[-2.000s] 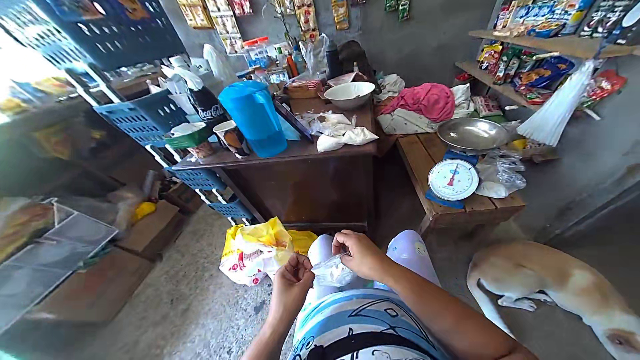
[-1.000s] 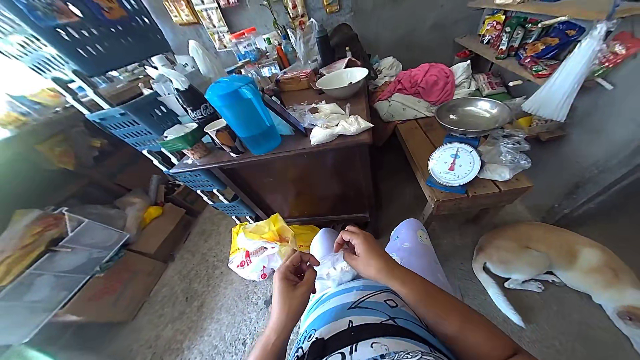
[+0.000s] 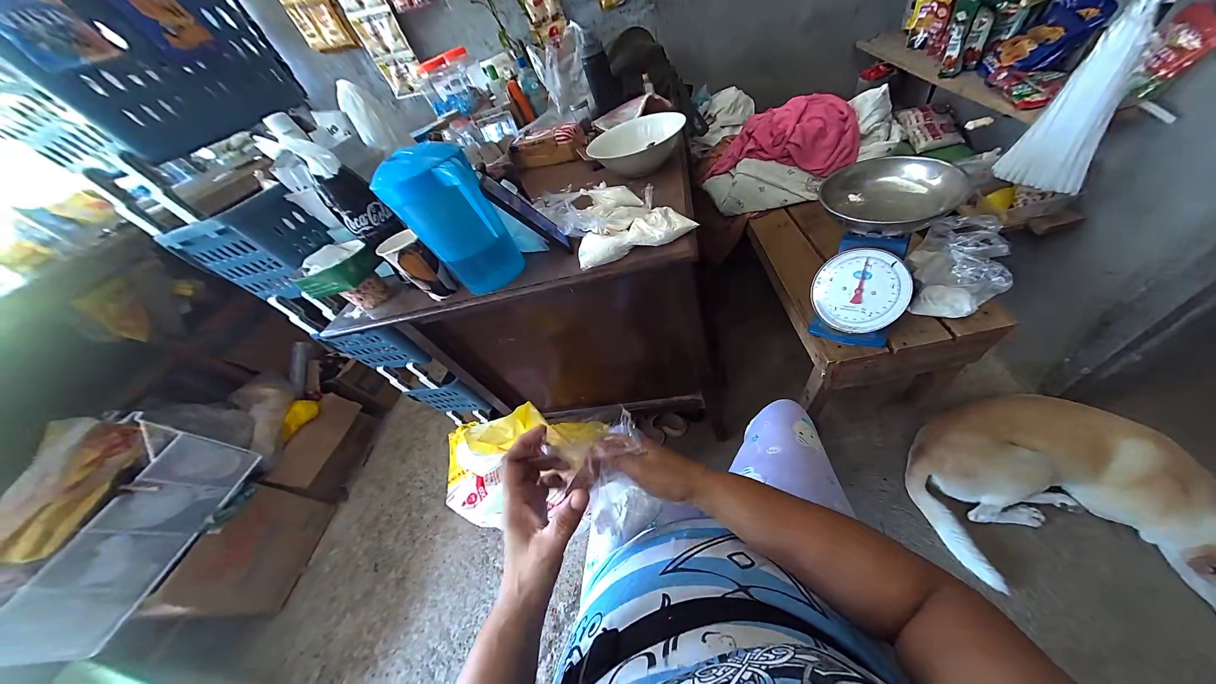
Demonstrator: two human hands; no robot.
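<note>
A clear plastic bag with white contents (image 3: 625, 508) hangs over my lap, its upper part gripped by my right hand (image 3: 651, 465). My left hand (image 3: 541, 489) is beside it with fingers spread; whether it touches the thin plastic is not clear. Just behind my left hand stands a yellow and white printed plastic bag (image 3: 475, 470). Filled clear bags of white powder (image 3: 638, 231) lie at the table's front corner. On the wooden bench stands a blue dial scale (image 3: 863, 290) with a steel pan (image 3: 895, 190), and a clear plastic bag (image 3: 959, 271) lies beside it.
The dark wooden table (image 3: 570, 332) holds a blue pitcher (image 3: 451, 218), a white bowl (image 3: 636, 144) and a paper cup (image 3: 416, 266). A dog (image 3: 1054, 465) lies on the floor at right, near the wooden bench (image 3: 826, 351). Cardboard boxes (image 3: 252, 551) and a clear plastic organizer (image 3: 161, 532) are at left.
My left hand has come away from the pinch near my right hand, and its fingers have spread. The clear bag now hangs lower from my right hand.
</note>
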